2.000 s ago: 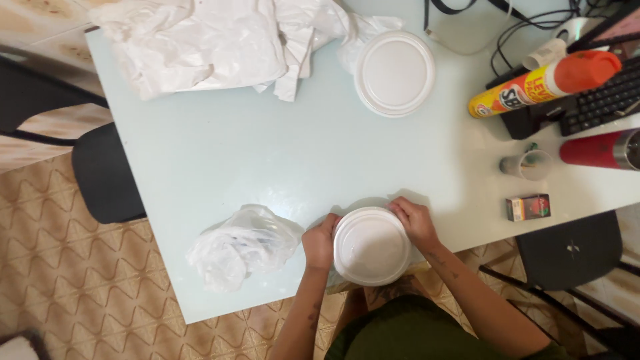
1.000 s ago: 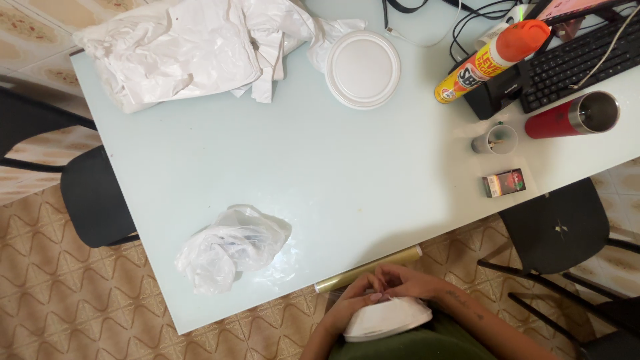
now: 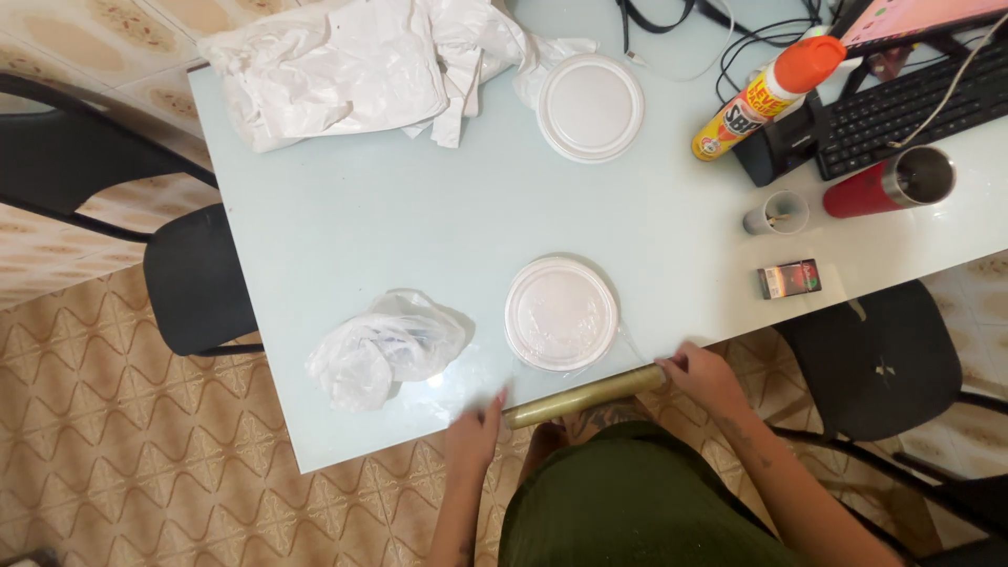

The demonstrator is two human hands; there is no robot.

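A roll of clear plastic film (image 3: 584,397) lies along the table's near edge, close to my lap. My right hand (image 3: 699,376) holds its right end between thumb and fingers. By the roll's left end is my left hand (image 3: 476,429), its fingertips at the table edge; whether it grips the roll I cannot tell. Just beyond the roll, a round white lidded container (image 3: 561,313) rests on the glass table, with clear film around its lower right side. A crumpled white plastic bag (image 3: 387,349) sits left of it.
At the back are white plastic bags (image 3: 339,75) and another round white container (image 3: 591,108). To the right stand a spray can (image 3: 764,101), a red tumbler (image 3: 866,187), a plastic cup (image 3: 776,214), a small box (image 3: 790,279) and a keyboard (image 3: 906,110). Chairs flank the table.
The round container, held in both hands over my lap a second ago, now rests on the table. My hands have moved apart to the ends of the film roll.
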